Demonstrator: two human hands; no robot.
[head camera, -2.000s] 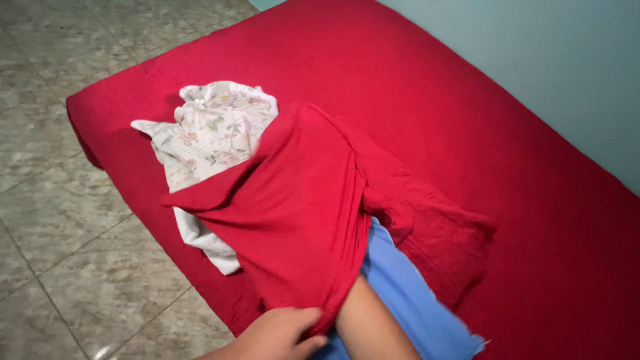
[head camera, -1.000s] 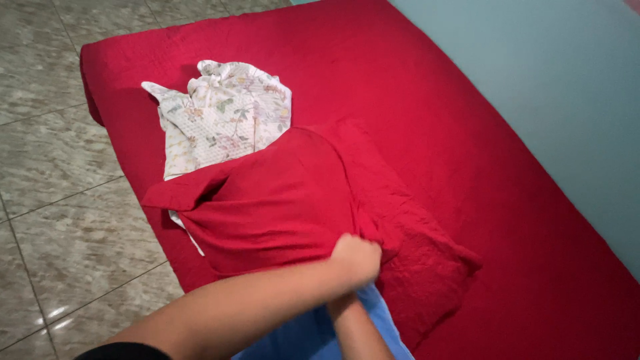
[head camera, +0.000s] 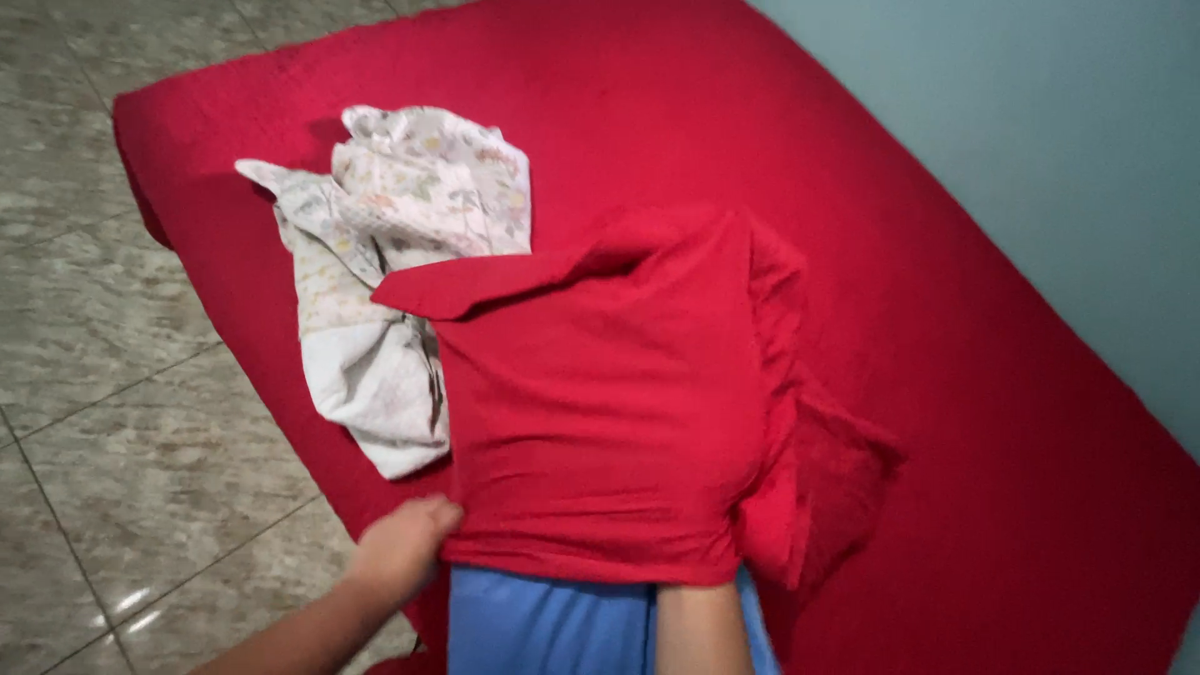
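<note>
A red cloth cover, looking like a pillowcase or garment, lies bunched over a blue cloth, whose lower part shows below its hem. My left hand grips the red cloth's lower left corner between thumb and fingers. The right forearm goes up under the hem beside the blue cloth; my right hand is hidden inside the red cloth. A white floral cloth lies crumpled at the upper left, partly under the red cloth's pointed flap.
Everything lies on a mattress with a red sheet. A pale blue-green wall borders the bed at the right. Tiled floor shows at the left, past the bed's edge.
My left hand has moved from beside the right wrist to the red cloth's lower left corner. The red cloth now lies wider and flatter over the blue cloth. More of the white floral cloth shows.
</note>
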